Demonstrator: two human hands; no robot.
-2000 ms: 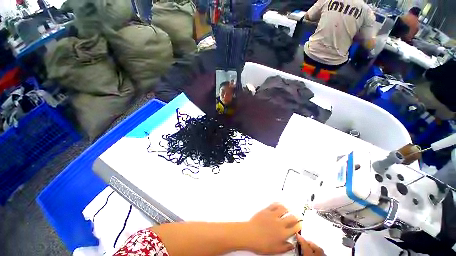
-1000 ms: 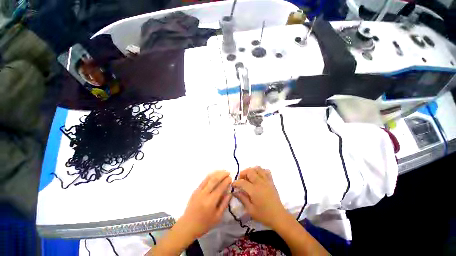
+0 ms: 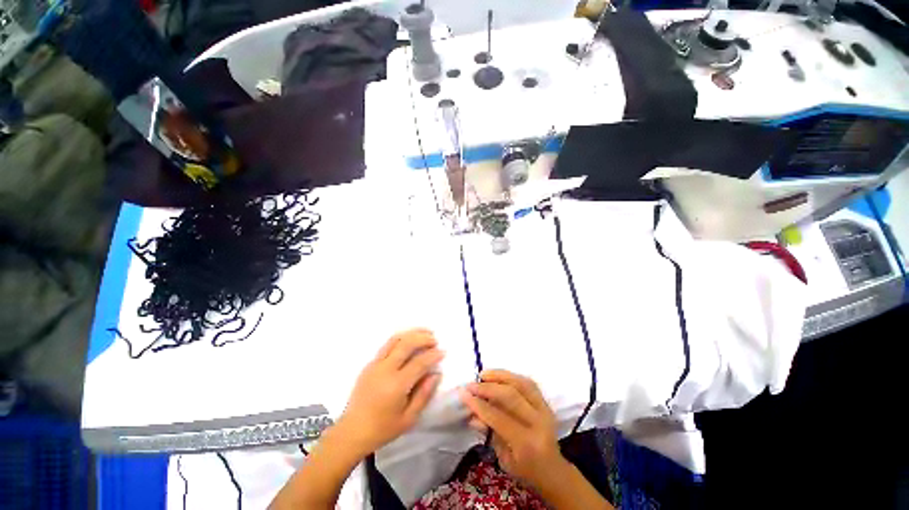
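Note:
A white fabric panel (image 3: 628, 299) lies under the white sewing machine head (image 3: 528, 90), with several black cords running across it. One black cord (image 3: 469, 309) runs straight from the presser foot (image 3: 460, 221) to my right hand. My right hand (image 3: 513, 413) pinches that cord between thumb and fingers near the table's front edge. My left hand (image 3: 397, 386) lies on the fabric left of the cord, fingers slightly bent and apart, holding nothing visible.
A tangled pile of black cords (image 3: 214, 264) lies on the left of the table. Black cloth strips (image 3: 648, 154) drape the machine. A red-handled tool (image 3: 779, 259) lies at the right. Panels with black lines (image 3: 264, 476) hang below the front edge. Sacks (image 3: 60, 209) stand at the left.
My view has turned from the left to the machine. My left hand has let go of the cord and moved left. The cord has gone from wavy to straight in my right hand.

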